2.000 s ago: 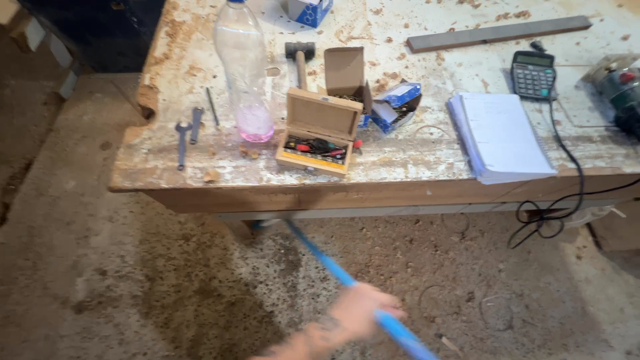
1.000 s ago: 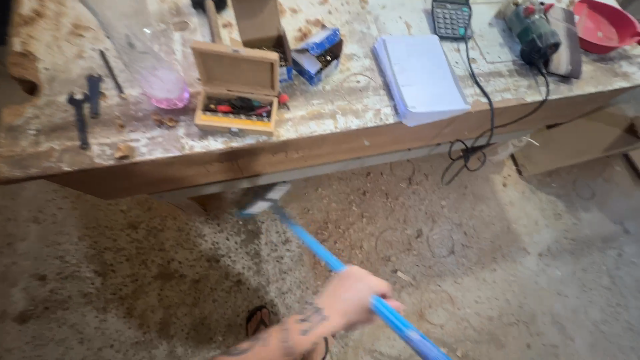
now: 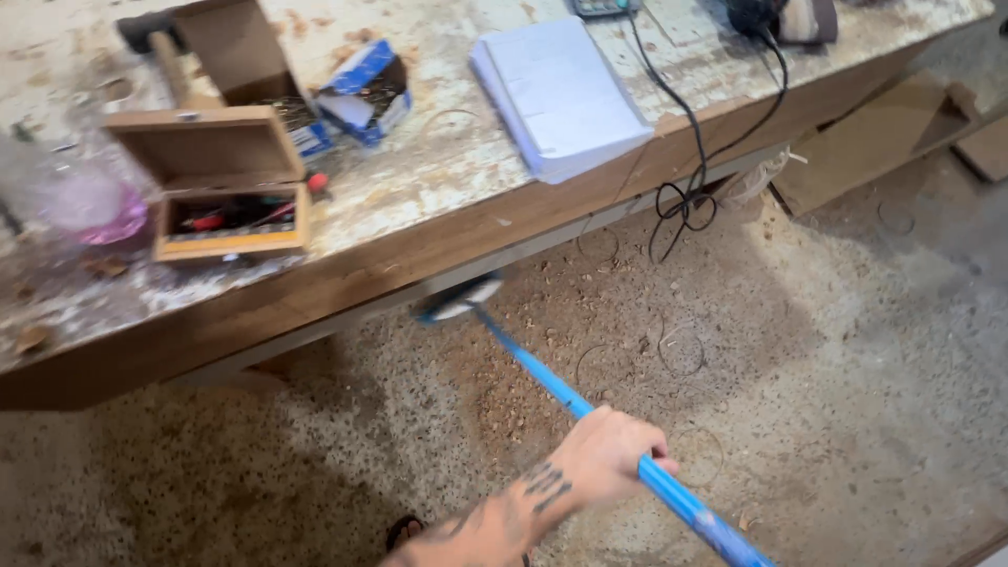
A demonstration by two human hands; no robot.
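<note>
My left hand (image 3: 614, 457) comes in from the bottom and is closed around the blue handle (image 3: 551, 382) of a broom. The handle slants from the lower right up to the broom head (image 3: 461, 299), a white and dark piece with a blue edge, on the floor at the foot of the workbench and partly hidden under its edge. Wood shavings and chips (image 3: 512, 394) lie scattered on the speckled floor, just right of the broom head and below it. My right hand is out of view; the handle's far end runs off the bottom edge.
On the workbench (image 3: 441, 181) stand an open wooden box of small tools (image 3: 228, 216), a blue box of screws or nails (image 3: 370, 94), a paper stack (image 3: 559, 94) and a plastic bottle (image 3: 94, 197). A black cable (image 3: 685, 205) hangs over the edge. Boards (image 3: 874, 134) lie at right.
The broom head shows more plainly at the bench's foot than two seconds ago. My left hand keeps its hold on the handle. The view has moved closer and to the right.
</note>
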